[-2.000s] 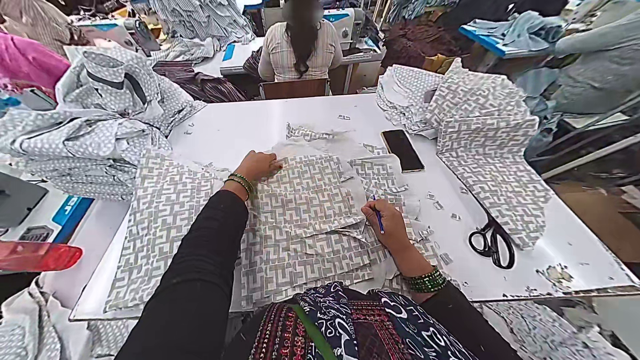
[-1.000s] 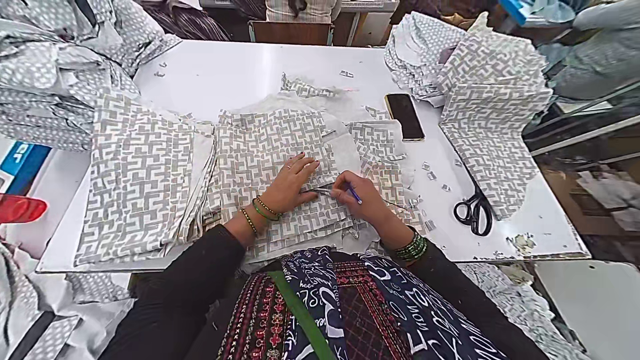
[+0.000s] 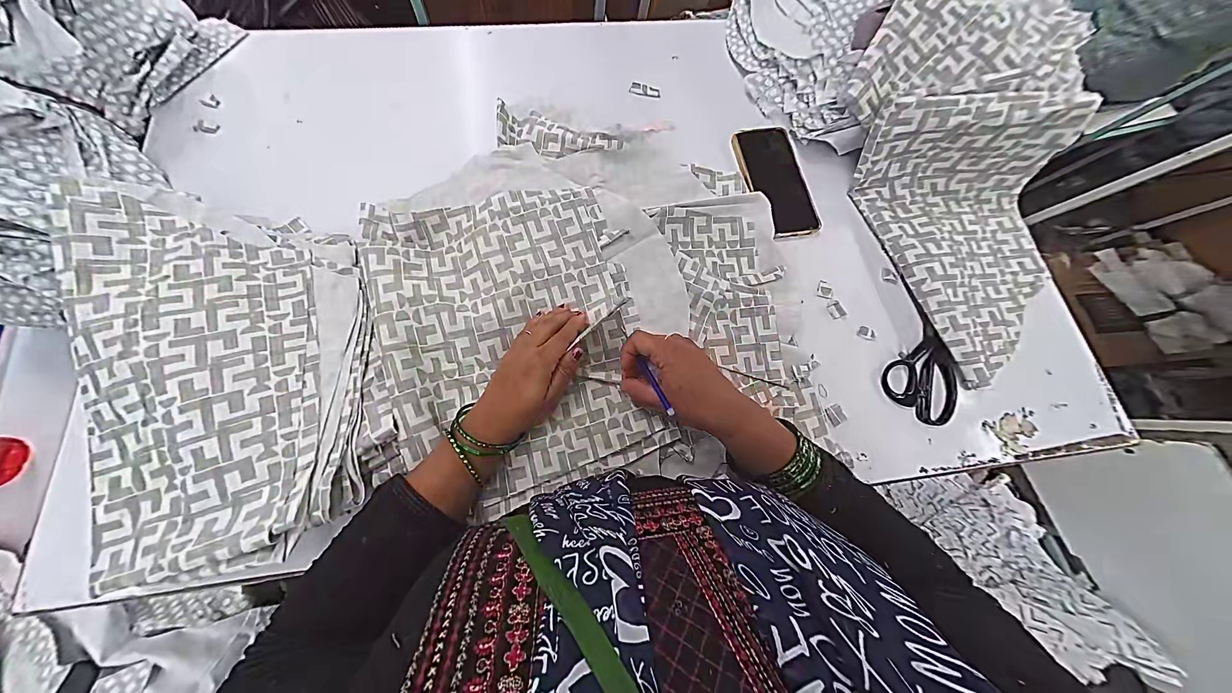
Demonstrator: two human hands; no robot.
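Note:
A stack of grey-and-white patterned fabric pieces [image 3: 481, 279] lies in front of me on a white table. My left hand [image 3: 529, 380] rests on its top layer, fingertips beside a folded edge, holding down the cloth. My right hand [image 3: 679, 380] has its fingers closed around a blue pen [image 3: 656, 387], just right of my left hand; its tip is hidden by the fingers. Beneath and to the right of the stack lie more patterned pieces [image 3: 731, 260]. Another pile of the same patterned fabric [image 3: 192, 385] is at the left.
Black-handled scissors [image 3: 922, 380] lie at the right, their blades under a draped patterned cloth [image 3: 962, 221]. A smartphone [image 3: 776, 183] lies beyond my right hand. Small fabric scraps [image 3: 835, 308] are scattered near it. Dotted fabric heaps [image 3: 87, 106] sit at the far left; the white table's [image 3: 366, 96] edge is close to my body.
My left hand has moved from the upper part of the fabric stack down toward my right hand. The pen stays in my right hand. The view has tilted downward.

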